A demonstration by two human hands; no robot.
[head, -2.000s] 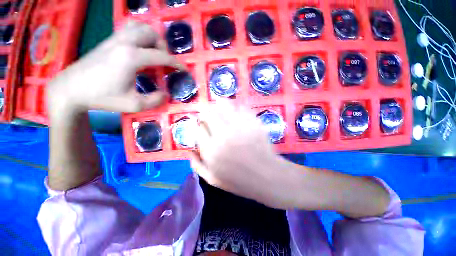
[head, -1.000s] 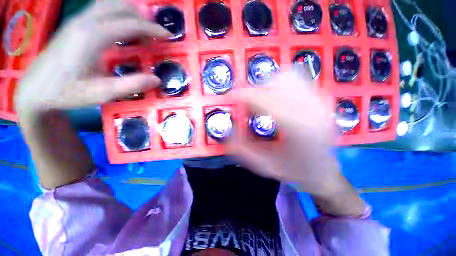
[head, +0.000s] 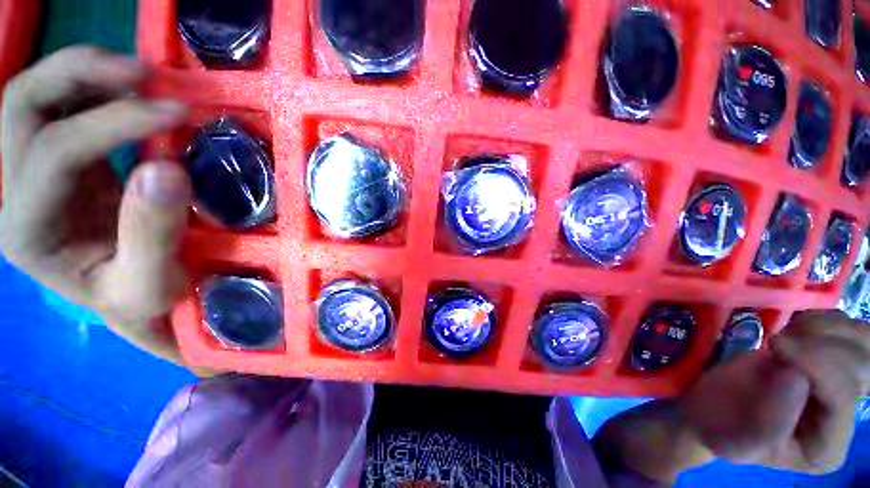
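Observation:
The red-orange foam tray (head: 296, 229) fills most of the view, large and close, with its right side further off. Its square pockets hold round watch heads in shiny film. Some screens are black, and some show a silvery dial (head: 486, 205) or red and white digits (head: 754, 91). My left hand (head: 105, 200) grips the tray's left edge, thumb on the near face and fingers at the rim. My right hand (head: 782, 400) is at the tray's right front corner with fingers curled on its edge; it covers part of that corner.
A piece of another red-orange tray (head: 14, 38) shows at the top left beside the dark green mat (head: 86, 29). White cables (head: 856, 286) show at the right rim. The blue floor (head: 57, 381) lies below the tray, by my pink sleeves.
The tray appears much larger and nearer to the camera, and tilted. My left hand has moved from above the watches to the left edge. My right hand has moved right to the corner.

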